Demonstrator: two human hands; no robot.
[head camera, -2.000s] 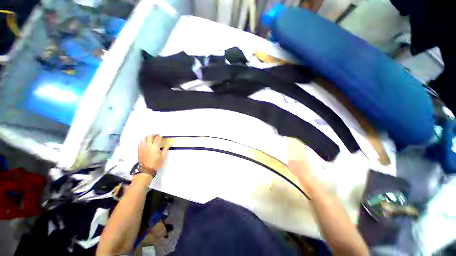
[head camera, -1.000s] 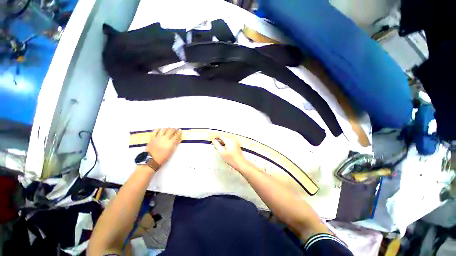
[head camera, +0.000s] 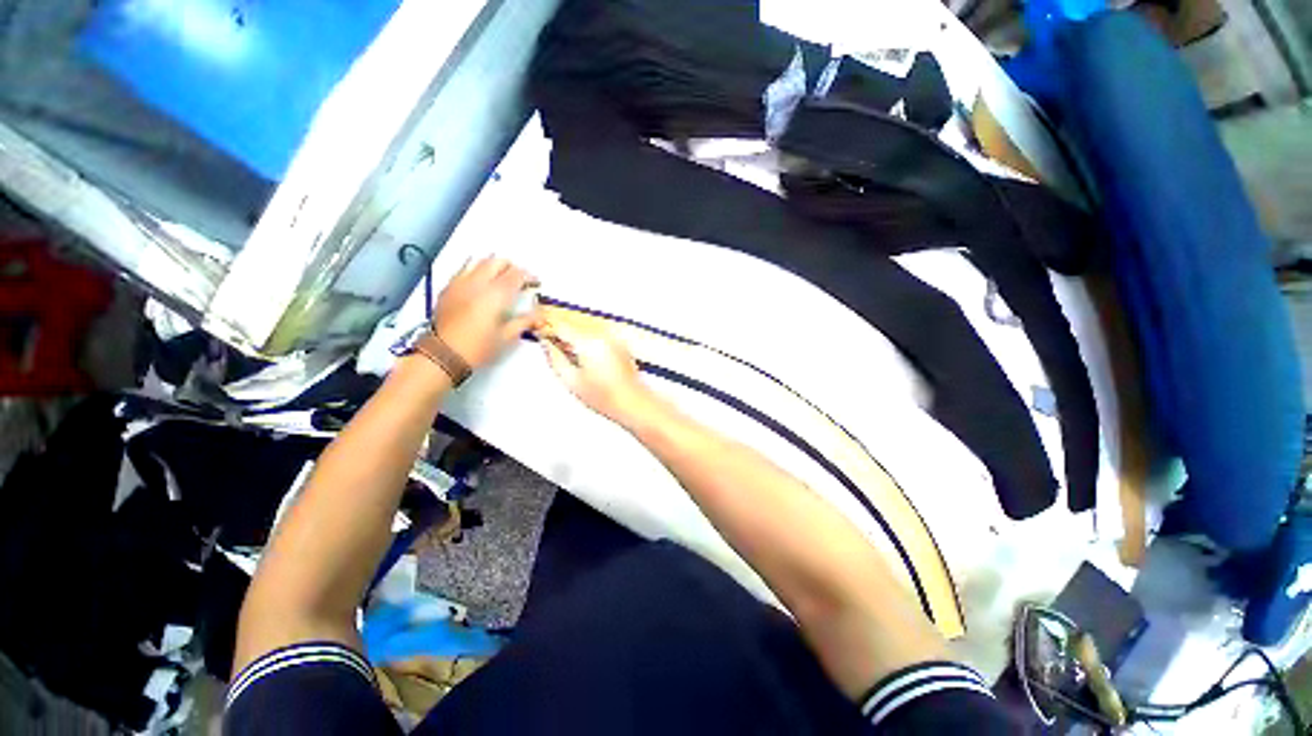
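The tan curved pressing template (head camera: 835, 434) lies on the white board cover, on top of a black waistband piece (head camera: 720, 400) whose edges show on both sides. My left hand (head camera: 485, 309) is at the left end of the strip, fingers bent over it and hiding that end. My right hand (head camera: 593, 365) is close beside it, with its fingertips on the strip near the left end. The hands cover what the fingers pinch or press there.
Black unpressed waistband pieces (head camera: 849, 273) fan out beyond the strip. The steam iron (head camera: 1062, 664) stands at the lower right by the dark rest pad (head camera: 1101, 611). A blue padded roll (head camera: 1201, 273) borders the far right. A pale metal frame (head camera: 367, 173) borders the left.
The view has turned and shifted. My left hand has moved to the strip's left end, and my right hand has moved left along the strip, close beside it.
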